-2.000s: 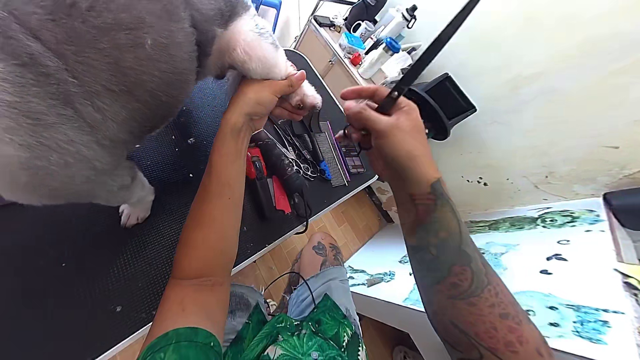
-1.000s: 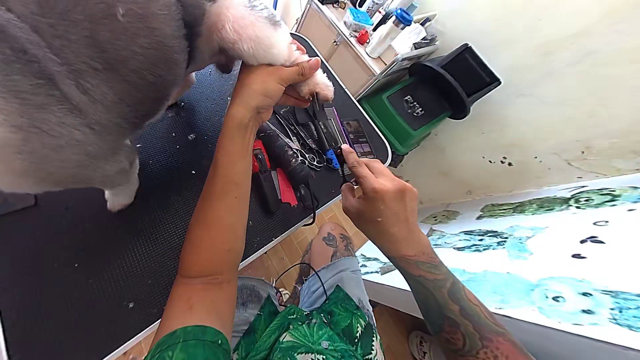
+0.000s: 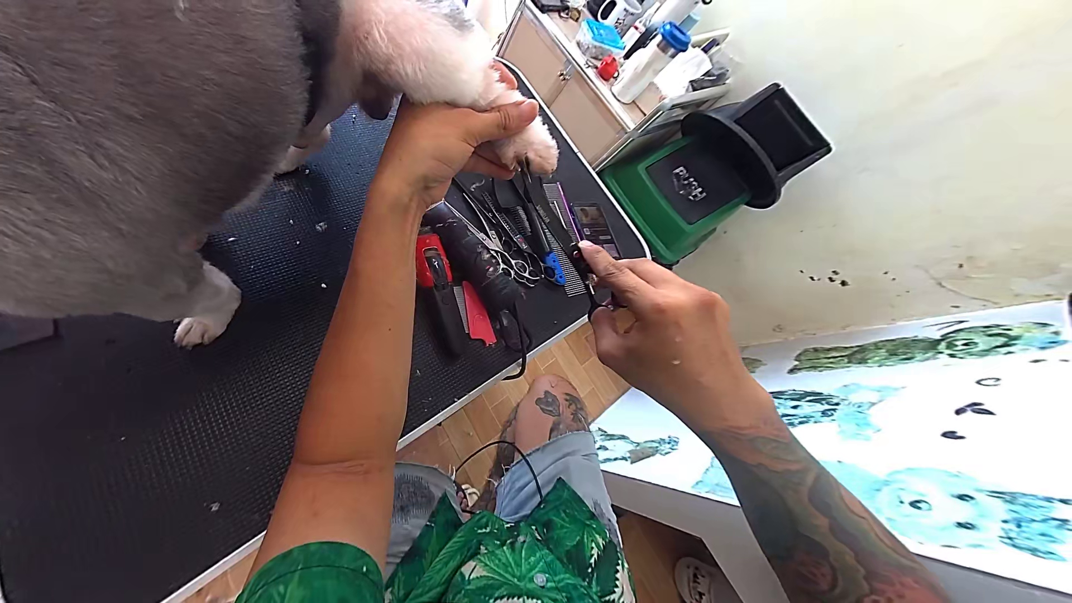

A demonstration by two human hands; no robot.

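Note:
A grey and white dog (image 3: 151,159) stands on the black grooming table (image 3: 151,435) at the left, its head out of view. My left hand (image 3: 452,142) grips its raised white leg, thumb over the top, just behind the paw (image 3: 532,151). In my right hand (image 3: 662,318) are dark grooming scissors (image 3: 548,213), whose tips touch the fur at the paw's underside; whether the blades are parted is hard to tell. Below the paw lie metal combs (image 3: 569,251), silver scissors (image 3: 519,264), a black and red clipper (image 3: 440,293) and a dark cylindrical tool (image 3: 477,260).
A green bin (image 3: 670,193) with a black push lid stands beyond the table's right corner. Behind it, a cabinet (image 3: 561,84) holds a blue-capped bottle (image 3: 653,63) and small containers. A cable (image 3: 523,352) hangs over the table edge. At right is a panel with dog pictures (image 3: 921,444).
The scissors in my right hand pointed up and away two seconds ago; they have come down to the paw. My left hand has kept its hold on the leg. The view has shifted.

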